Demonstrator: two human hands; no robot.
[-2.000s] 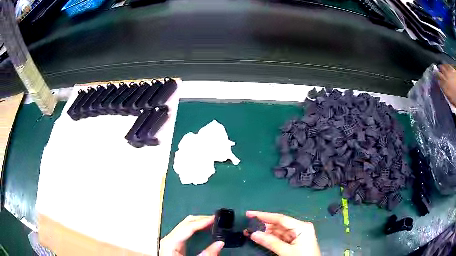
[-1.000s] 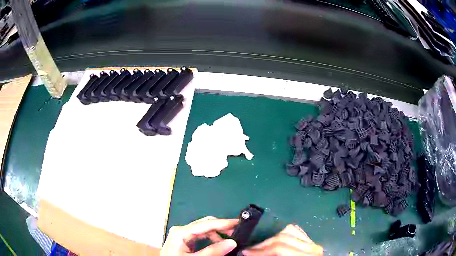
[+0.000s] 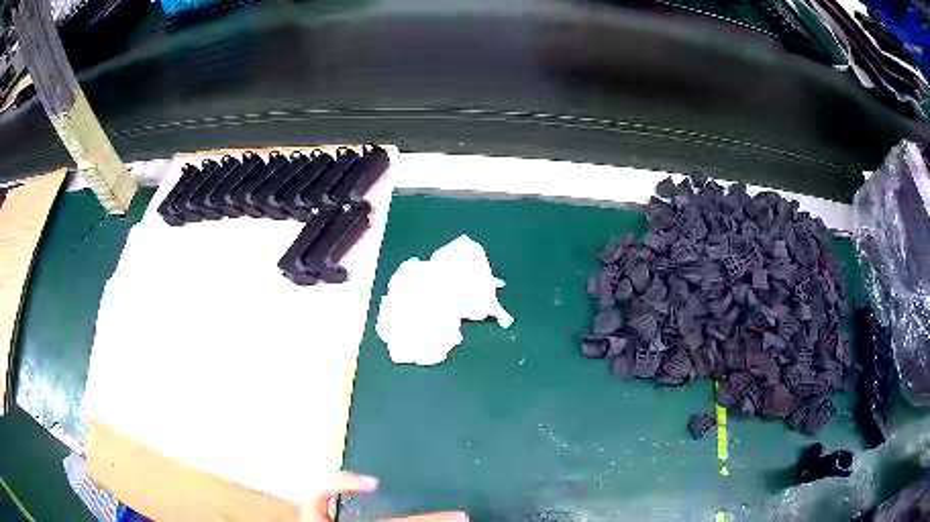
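Observation:
My left hand (image 3: pixel 340 493) is at the bottom edge, over the right edge of the white sheet (image 3: pixel 224 336), mostly cut off. Another strip of skin shows at the bottom edge to its right; I cannot tell which hand it belongs to. What the hands hold, if anything, is out of the picture. Black handle-like parts (image 3: pixel 270 184) lie in a slanted row at the top of the sheet, with two more (image 3: pixel 326 245) below its right end. A heap of dark grey ribbed pieces (image 3: pixel 724 296) lies on the right of the green bench.
A crumpled white piece (image 3: pixel 444 301) lies mid-bench. Black parts (image 3: pixel 824 464) and a clear plastic bag (image 3: pixel 902 265) are at the right. A tape-wrapped post (image 3: pixel 97 168) stands at the left. A dark conveyor belt (image 3: pixel 459 71) runs behind the bench. Cardboard (image 3: pixel 26 245) lies far left.
The hands have dropped to the bottom edge, the left one moving leftward. The black part held mid-bottom is no longer visible. The parts on the sheet and the heap look unchanged.

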